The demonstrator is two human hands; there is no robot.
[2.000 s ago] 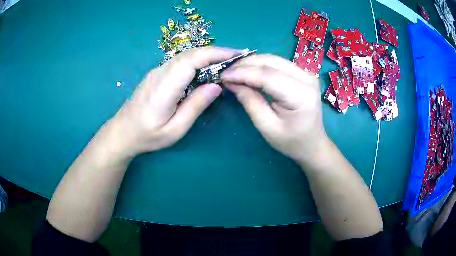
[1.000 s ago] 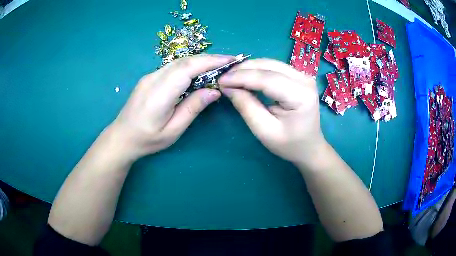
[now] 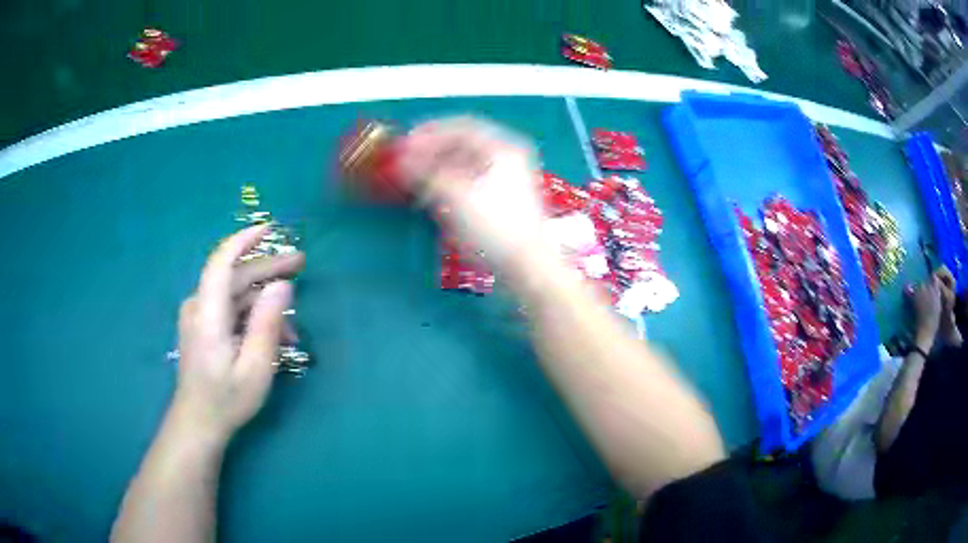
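Observation:
My right hand (image 3: pixel 467 170) is blurred and holds a red circuit board (image 3: pixel 372 161) with a gold-yellow part on it, raised near the white strip. My left hand (image 3: pixel 228 323) is over the pile of loose components (image 3: pixel 274 242), fingers curled and apart. Some shiny components show beyond and beside its fingertips; whether it pinches any cannot be told. The loose stack of boards (image 3: pixel 626 228) lies on the green bench, partly hidden behind my right hand and forearm.
A blue bin (image 3: pixel 713 202) of red boards stands at the right. Beyond the white edge strip (image 3: pixel 425 80), a darker green surface carries a small red board (image 3: pixel 152 48), another board (image 3: pixel 586 51) and white material (image 3: pixel 706 34). Another person's hands (image 3: pixel 932 302) are at the far right.
The view has swung up and to the right. My hands have parted; the right now holds a board up and away, the left is at the component pile.

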